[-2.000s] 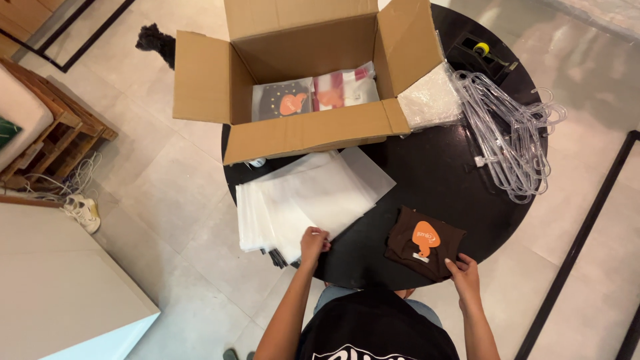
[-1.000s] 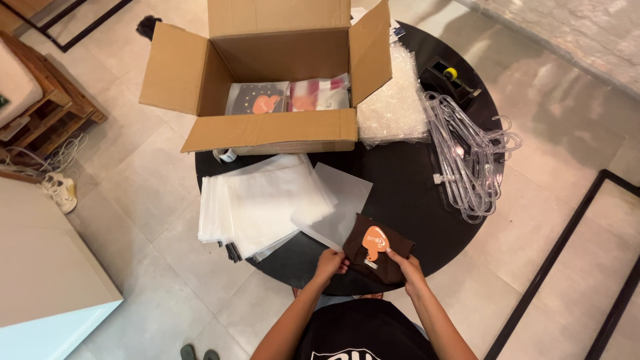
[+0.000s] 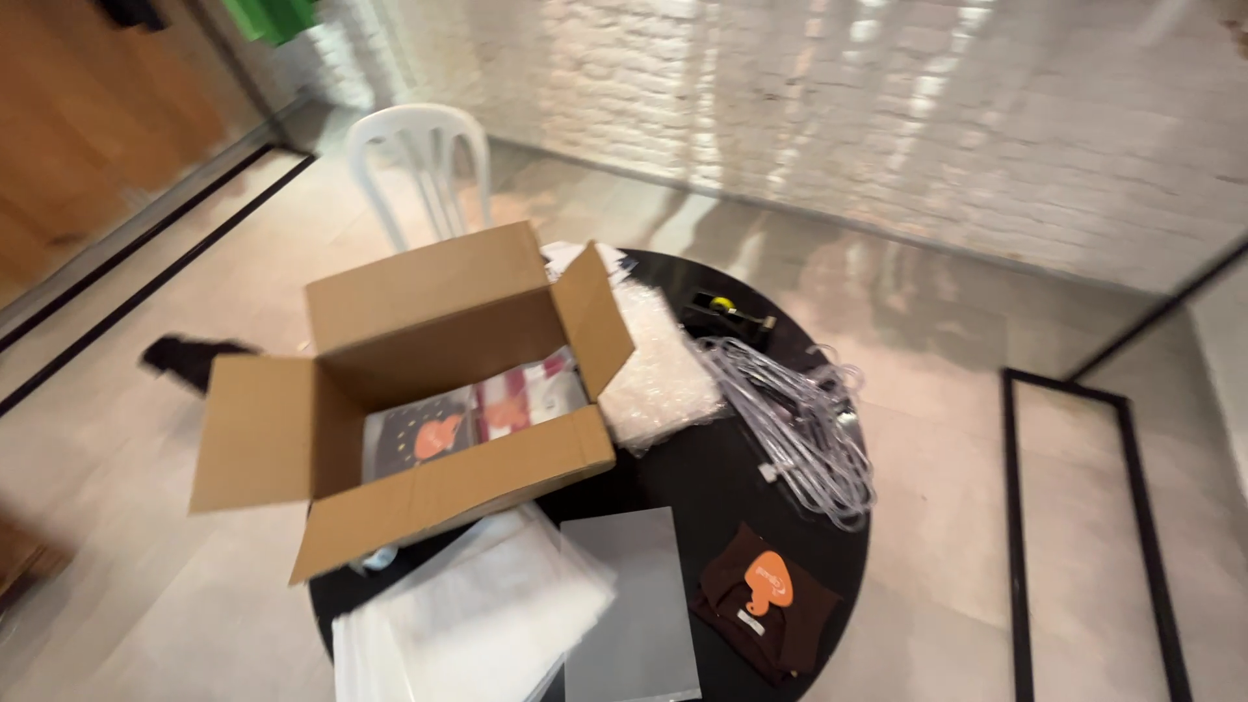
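Observation:
Neither of my hands shows in the head view. A folded dark brown garment (image 3: 814,609) with an orange tag (image 3: 768,583) and a small white label lies at the table's right front. To its left is a single translucent plastic bag (image 3: 629,604), lying flat. Beside that bag, partly under its edge or touching it, a fanned stack of translucent bags (image 3: 468,619) reaches the bottom of the view. Behind the stack stands an open cardboard box (image 3: 458,487), holding a dark garment (image 3: 414,432) and a pink-and-white one (image 3: 526,395), both in clear bags.
On the round black table (image 3: 663,478) lie clear plastic hangers (image 3: 795,429), bubble wrap (image 3: 653,366) and a tape dispenser (image 3: 726,312) with yellow tape. A white plastic chair (image 3: 419,161) stands behind the box. Black metal frames (image 3: 1019,546) stand on the floor at both sides.
Both hands, at the brown garment a second ago, are out of view. The garment now lies apart from them, right of the single bag. The view has swung up toward the wall.

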